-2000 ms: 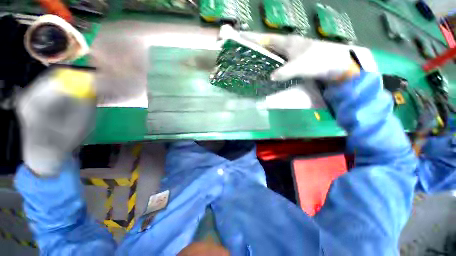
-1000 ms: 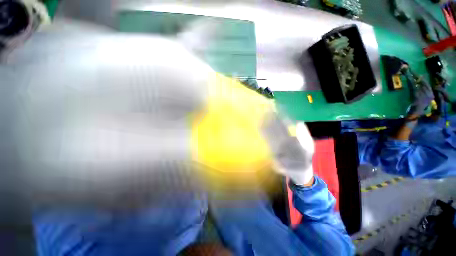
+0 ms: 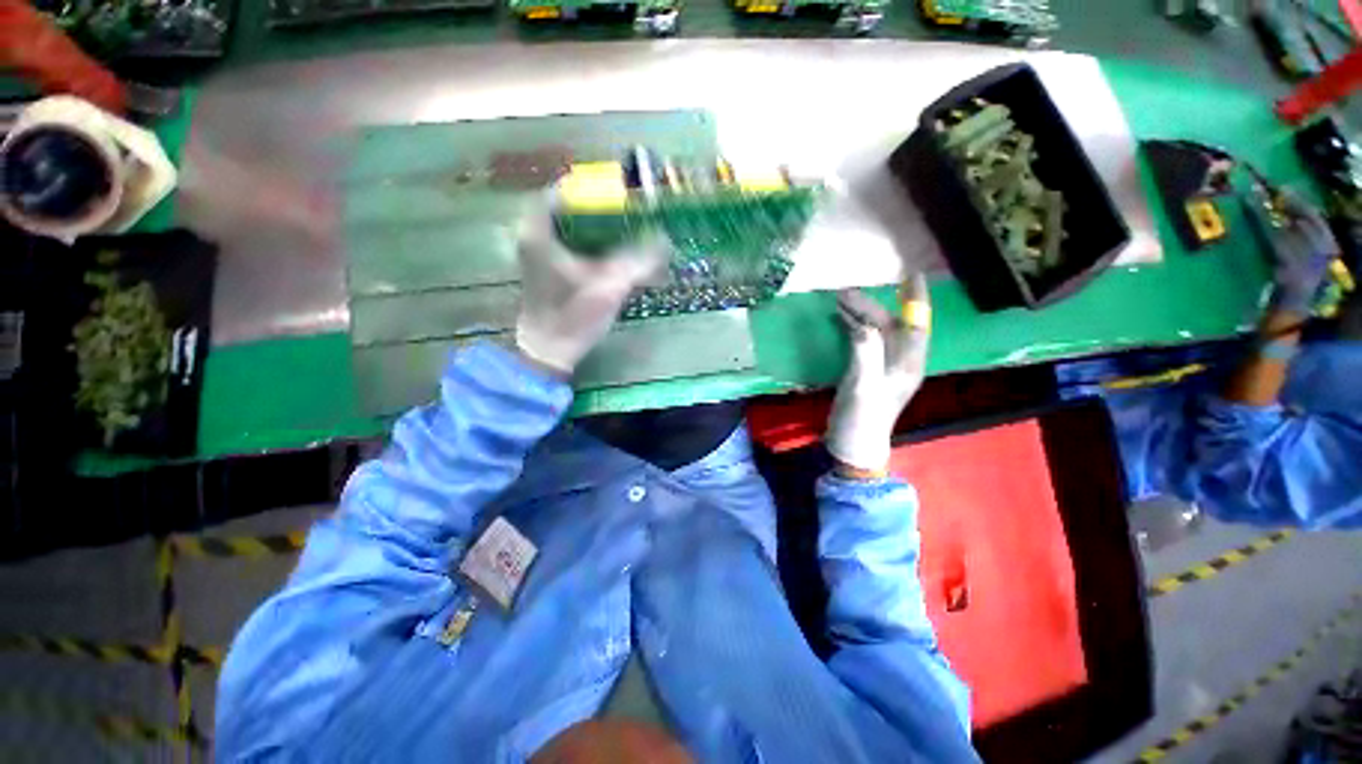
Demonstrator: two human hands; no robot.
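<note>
A green circuit board (image 3: 702, 246) with yellow and dark components is tilted over the grey-green work pad (image 3: 433, 239), blurred by motion. My left hand (image 3: 575, 291), in a pale glove, grips the board at its left end. My right hand (image 3: 881, 366), gloved with a yellow fingertip, is off the board, to its lower right at the bench's front edge. Its fingers are apart and I see nothing in them.
A black bin (image 3: 1105, 224) of dull green pieces stands right. A shallow black tray (image 3: 187, 358) of similar pieces lies left, below a tape roll (image 3: 127, 172). Smaller green boards (image 3: 598, 15) line the far side. A red-lined tray (image 3: 1001, 582) is under the front edge. A co-worker's hand (image 3: 1303, 261) is at right.
My left hand, a large blur across the view before, now holds the board over the pad. My right hand has moved up from over the red-lined tray to the bench edge.
</note>
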